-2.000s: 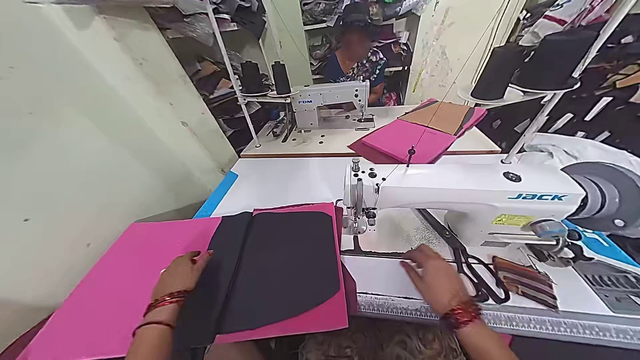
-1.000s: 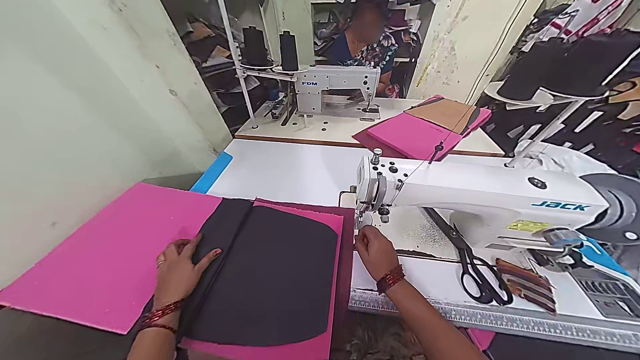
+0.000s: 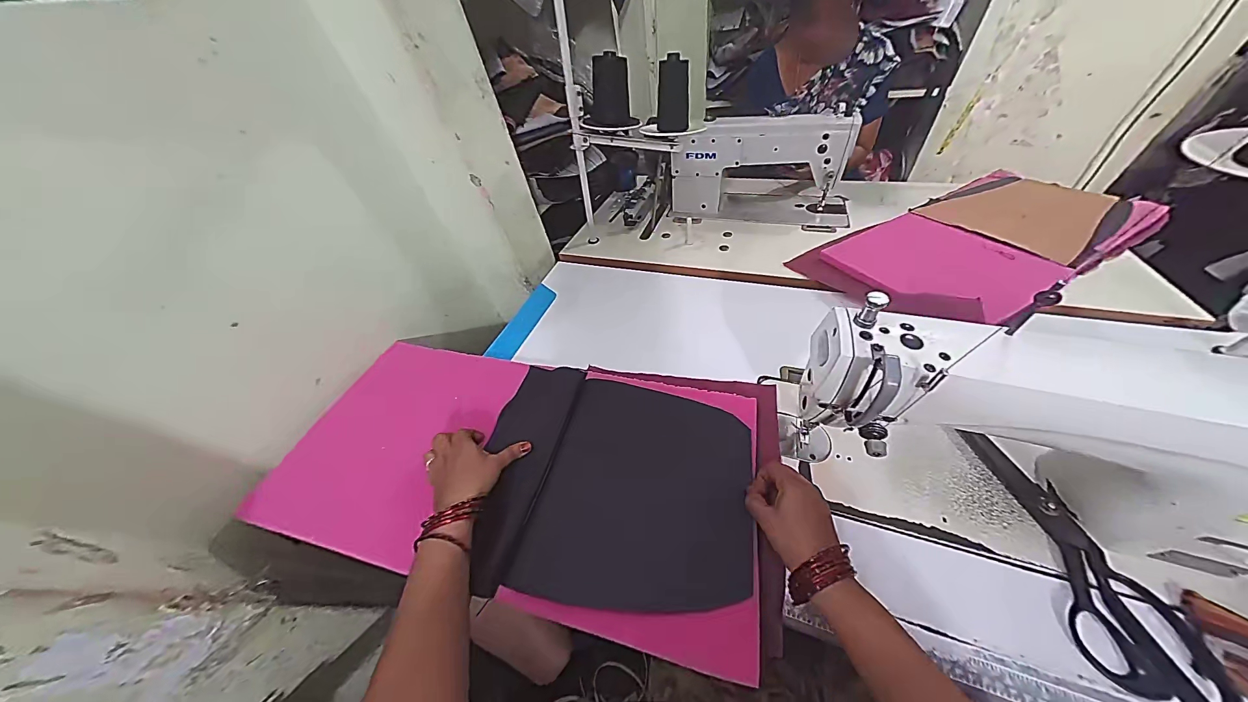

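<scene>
A black fabric panel [image 3: 643, 497] lies over a pink sheet [image 3: 370, 448], with a maroon layer showing beneath along the right edge. My left hand [image 3: 468, 468] rests spread on the black piece's folded left strip and the pink sheet. At the right edge of the stack, my right hand [image 3: 792, 507] pinches the layered material between thumb and fingers. Just beyond that hand is the needle and presser-foot area of a white sewing machine [image 3: 868, 380]. Black-handled scissors [image 3: 1082, 575] lie on the machine bed to the right.
A second sewing machine [image 3: 760, 161] stands on the table ahead, with black thread cones [image 3: 610, 90] at its left. Pink and brown sheets [image 3: 1014, 229] lie on that table. A person [image 3: 819, 68] sits behind it. The wall [image 3: 244, 195] borders the left side.
My right hand has moved from over the machine bed to the stack's right edge. The stack's right edge has come close beside the needle area. The view has shifted.
</scene>
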